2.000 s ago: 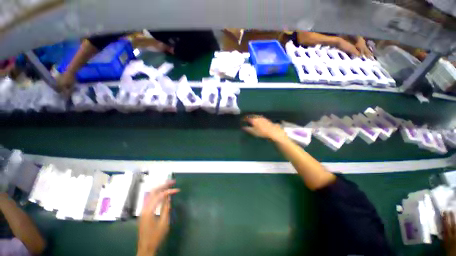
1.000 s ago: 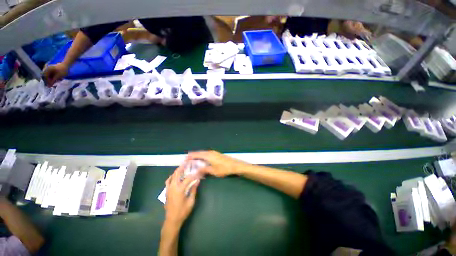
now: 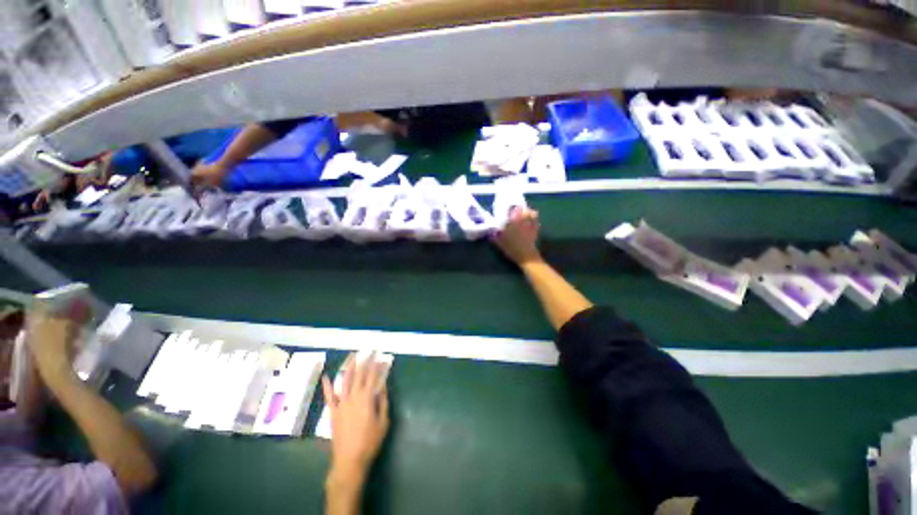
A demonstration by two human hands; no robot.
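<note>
My left hand [image 3: 357, 417] lies over a white retail box [image 3: 374, 364] on the near ledge, its fingers against the box. The box is partly hidden under the hand. My right hand [image 3: 518, 237] reaches across the belt and touches the last bagged product [image 3: 510, 195] at the right end of the row; its fingertips are blurred, but they meet the pouch. Standing boxes [image 3: 206, 382] are packed in a row to the left of my left hand, one with a purple picture showing.
Loose boxes [image 3: 794, 287] overlap on the belt [image 3: 382, 287] at right. A small blue bin [image 3: 593, 131] and white product tray [image 3: 749, 141] are on the far side. A neighbour's arm [image 3: 96, 412] is at left. More boxes [image 3: 895, 473] stand at lower right. A grey shelf [image 3: 452, 65] crosses above.
My hands were together around a bagged product. Now they are apart: my left is on a box beside the standing row, my right has reached to the pouches. The view has shifted.
</note>
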